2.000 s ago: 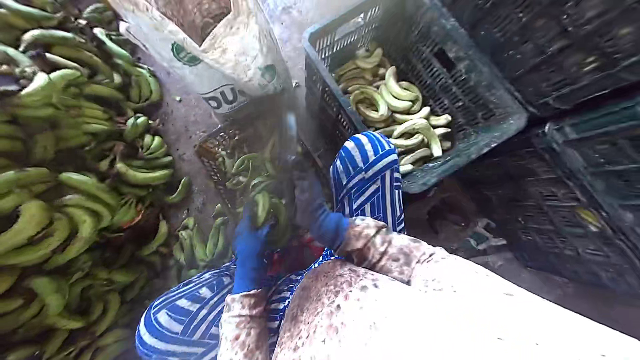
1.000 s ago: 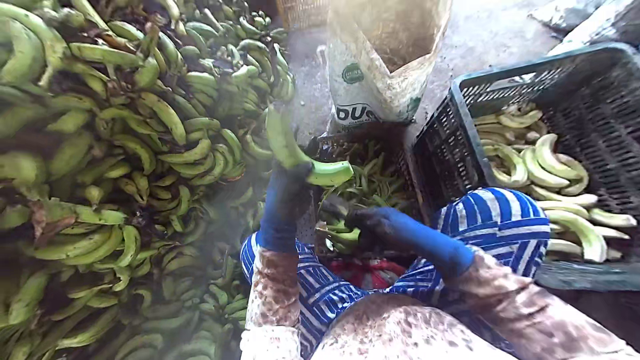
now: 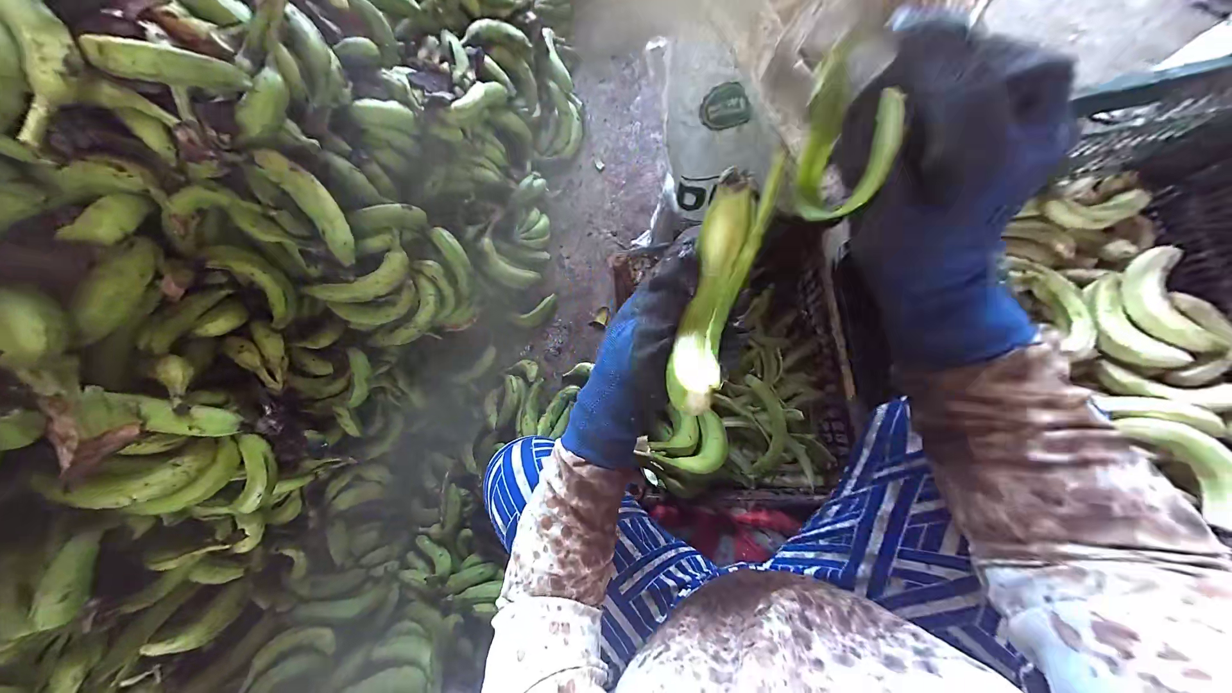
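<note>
My left hand (image 3: 640, 356), in a blue glove with a dark palm, grips a partly peeled green plantain (image 3: 717, 289) held upright over a crate of peels. Pale flesh shows at its lower end, and a strip of skin stands off its right side. My right hand (image 3: 953, 183), gloved alike, is raised at the upper right, close to the camera. A curled strip of green peel (image 3: 847, 164) hangs at its fingers. Whether a tool is in that hand cannot be told. Green peels (image 3: 770, 414) lie in the crate between my knees, below both hands.
A large heap of green plantains (image 3: 318, 221) covers the left side. A printed sack (image 3: 712, 125) stands beyond the peel crate (image 3: 837, 337). At the right, a dark plastic crate (image 3: 1136, 96) holds peeled plantains (image 3: 1145, 308).
The right hand has risen up and to the right from beside the plantain, and a peel strip is now at its fingers. The plantain in the left hand is now partly peeled.
</note>
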